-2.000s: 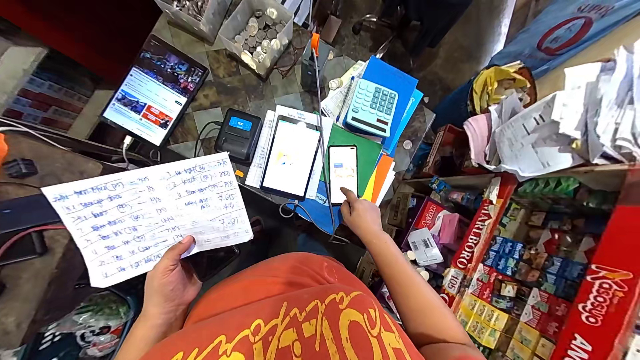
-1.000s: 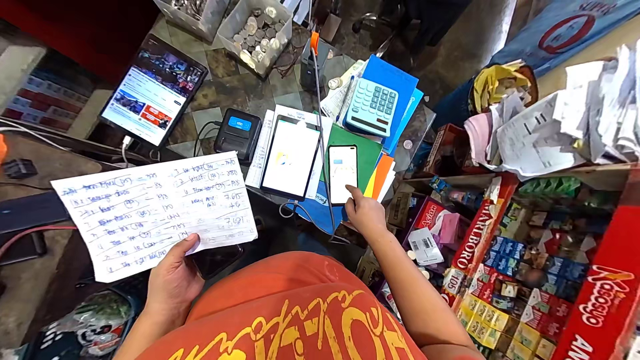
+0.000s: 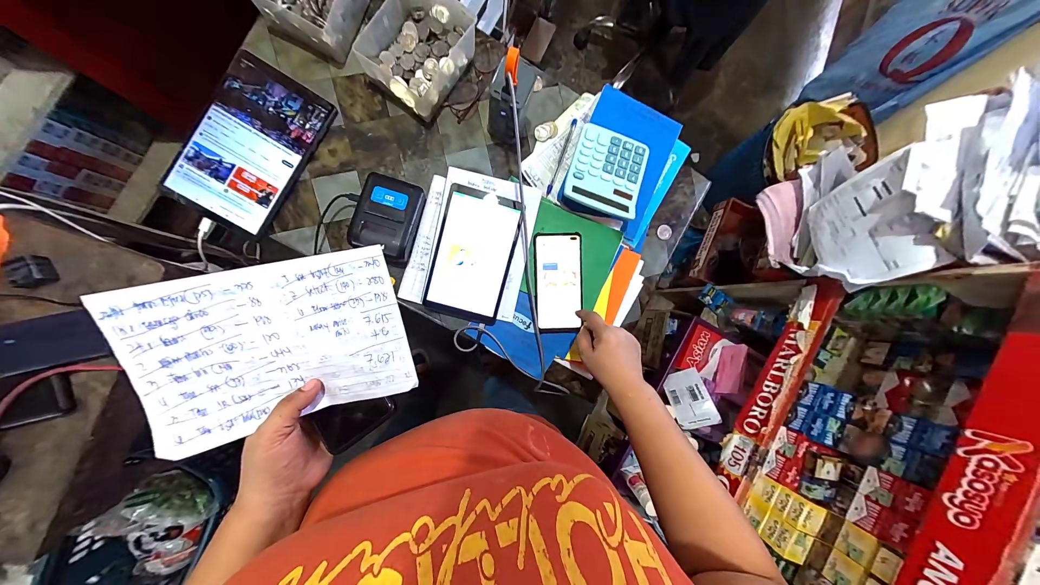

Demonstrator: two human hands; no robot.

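My left hand (image 3: 284,443) grips a white sheet of handwritten paper (image 3: 252,349) by its lower edge, thumb on top; a dark phone (image 3: 353,424) shows just beneath the sheet, and whether the hand holds it too I cannot tell. My right hand (image 3: 609,349) touches the lower right edge of a lit smartphone (image 3: 559,284) with its index finger. That smartphone lies on a green folder (image 3: 578,226). Left of it a white-screened tablet (image 3: 474,253) rests on papers. A light blue calculator (image 3: 607,171) sits on a blue folder (image 3: 638,114) above.
A larger tablet (image 3: 250,142) with a cable stands at the upper left. Beside the middle tablet is a small black device (image 3: 387,218). Coins fill a plastic container (image 3: 416,53) at the back. Stacked papers (image 3: 877,203) and a shelf of cigarette packs (image 3: 861,439) are at right.
The paper in my left hand has shifted slightly right and down since the earliest frame. My right index finger has moved from the smartphone's screen to its lower right edge.
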